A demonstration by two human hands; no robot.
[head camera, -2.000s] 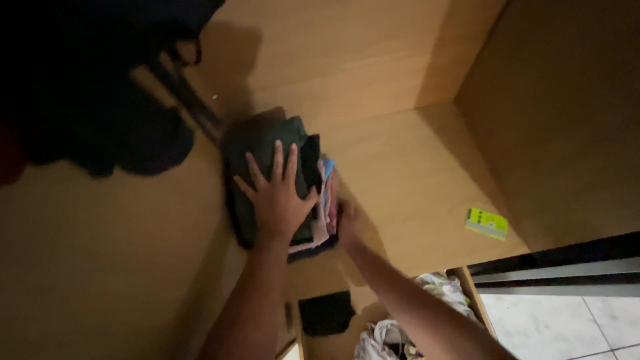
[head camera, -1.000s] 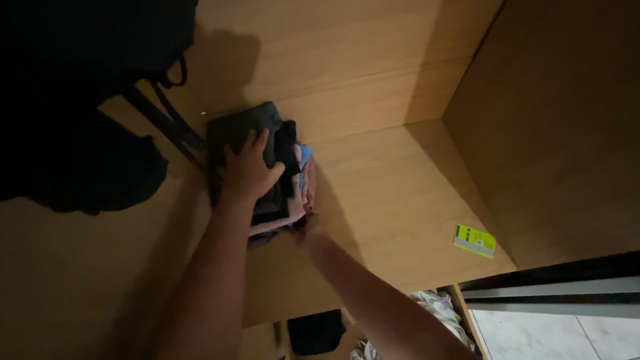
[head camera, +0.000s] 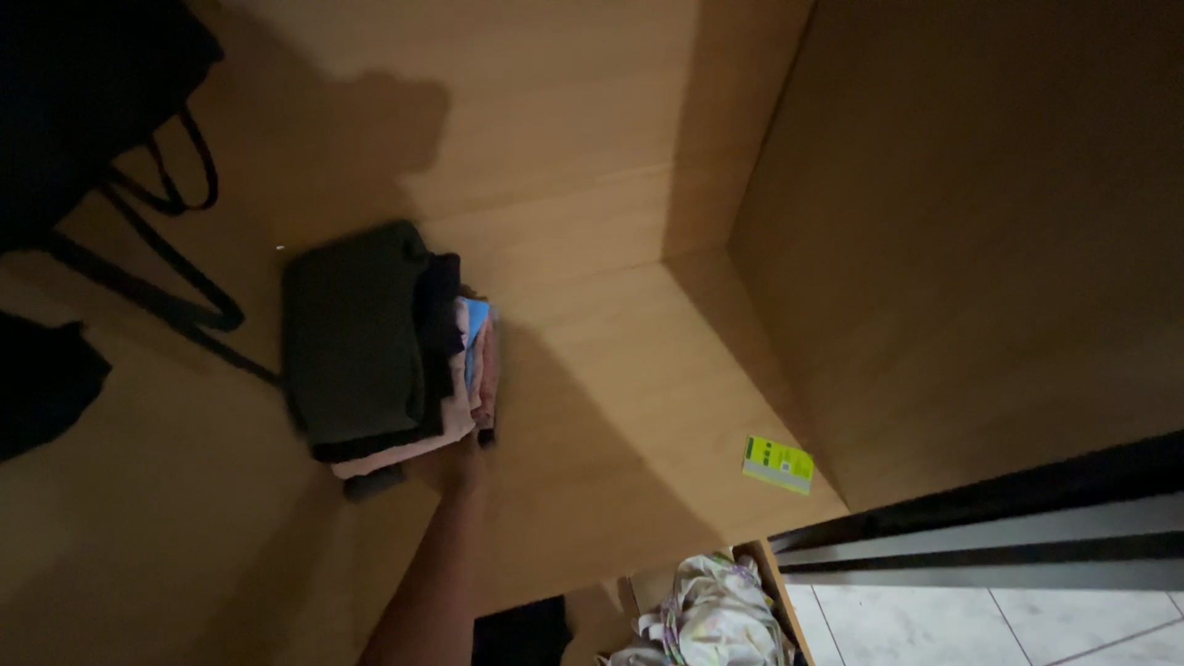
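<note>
A stack of folded clothes (head camera: pixel 356 338) lies against the back panel of a wooden compartment. Dark green cloth tops it, with black, pink and blue cloth showing at its right side and lower edge. What appears to be my left hand (head camera: pixel 453 462) touches the lower right corner of the stack. Its fingers are blurred and mostly hidden by the cloth, so its grip cannot be told. My right hand is out of view.
Black items with straps (head camera: pixel 199 314) are at the left. A yellow-green printed packet (head camera: pixel 779 464) lies near the right side panel (head camera: pixel 934 259). Below, an open drawer (head camera: pixel 772 592) holds pale patterned cloth (head camera: pixel 717 620) and black cloth (head camera: pixel 523 634). Tiled floor shows at lower right.
The hand spread on top of the stack has come off it, exposing the dark green cloth. Only one arm remains in view, at the stack's lower edge; the arm from the lower right has gone.
</note>
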